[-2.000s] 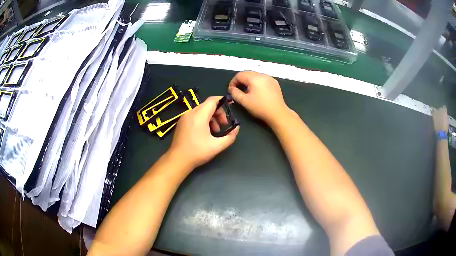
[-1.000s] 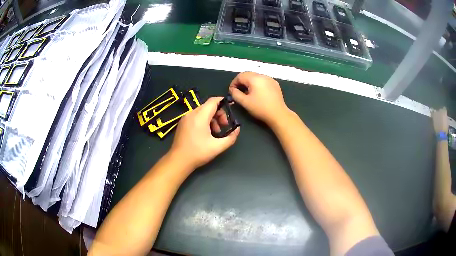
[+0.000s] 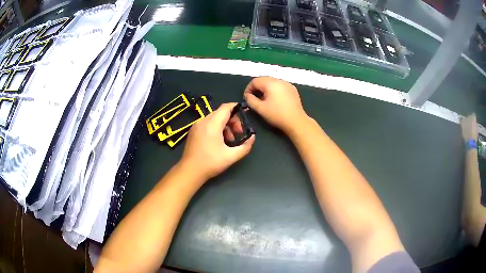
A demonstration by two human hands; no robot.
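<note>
My left hand point(image 3: 213, 139) holds a black plastic frame point(image 3: 246, 126) between thumb and fingers, tilted above the bench. My right hand point(image 3: 274, 101) is at the frame's upper end, fingers pinched and curled there; whether it grips the frame or a small part cannot be told. Several yellow-edged frames point(image 3: 171, 113) lie overlapped on the bench just left of my left hand, which partly hides them.
A pile of white interleaving sheets point(image 3: 101, 122) with frame trays point(image 3: 20, 79) stands at left. Beyond the white rail point(image 3: 224, 65), the green belt carries a clear compartment tray point(image 3: 330, 50) of dark units and a circuit board point(image 3: 239, 37). Another person's arm point(image 3: 471, 170) is at right.
The clear compartment tray and the circuit board have moved right along the belt. My hands and the black frame have hardly moved.
</note>
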